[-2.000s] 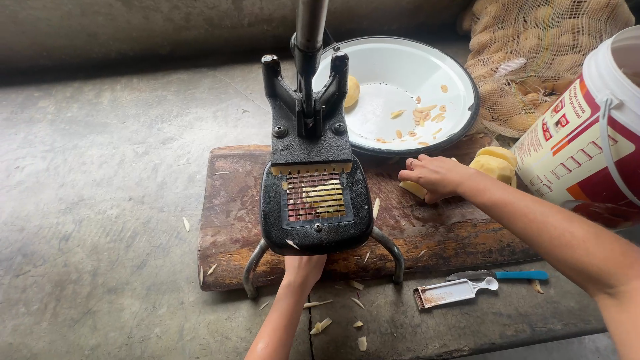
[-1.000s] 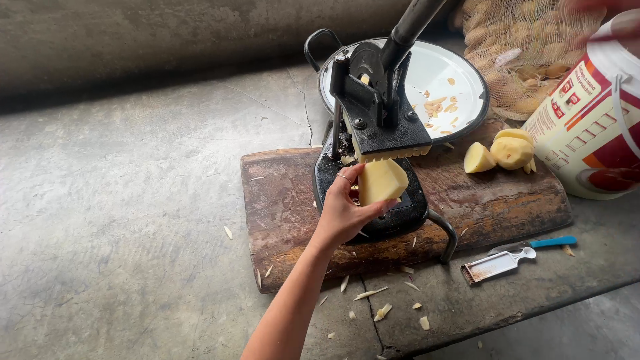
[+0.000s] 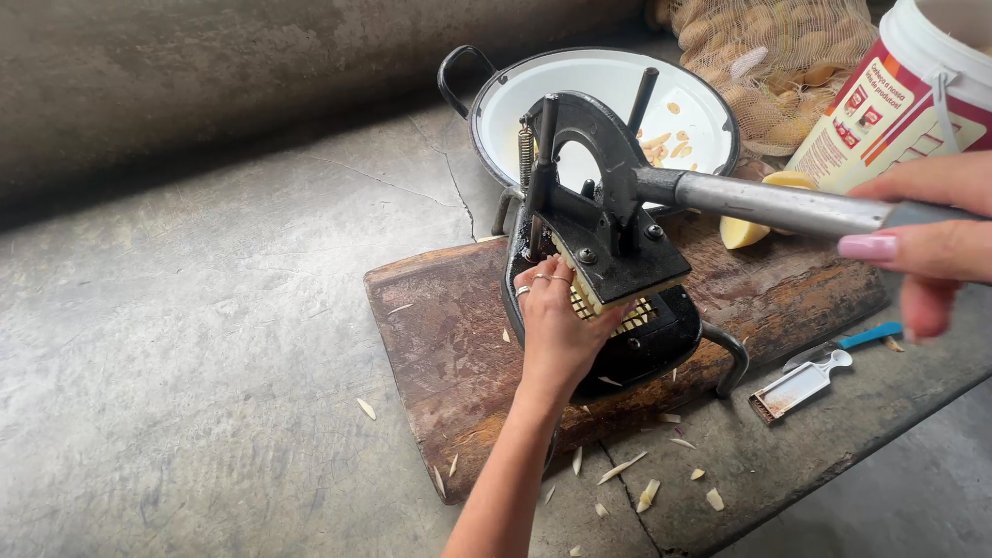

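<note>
A black potato cutter (image 3: 612, 271) stands on a thick wooden board (image 3: 457, 310), its lever (image 3: 775, 203) slanting out to the right. My left hand (image 3: 554, 314) reaches between the cutter's ridged pusher block (image 3: 593, 291) and its blade grid (image 3: 639, 314); pale potato shows in the grid. What my left fingers hold, if anything, is hidden by the hand and block. At the right edge my right hand (image 3: 930, 232) is closed round the lever's grip. Peeled potato pieces (image 3: 742, 231) lie on the board behind the lever.
Behind the cutter is a white enamel basin (image 3: 500, 128) with potato scraps. A mesh sack of potatoes (image 3: 783, 70) and a white plastic bucket (image 3: 860, 116) stand at the back right. A grater (image 3: 798, 387) and blue-handled knife (image 3: 868, 336) lie front right, near the ledge edge.
One second ago my left hand held a peeled potato piece above the grid; now its fingers are under the pusher block. My right hand has come onto the lever, which has swung down to the right.
</note>
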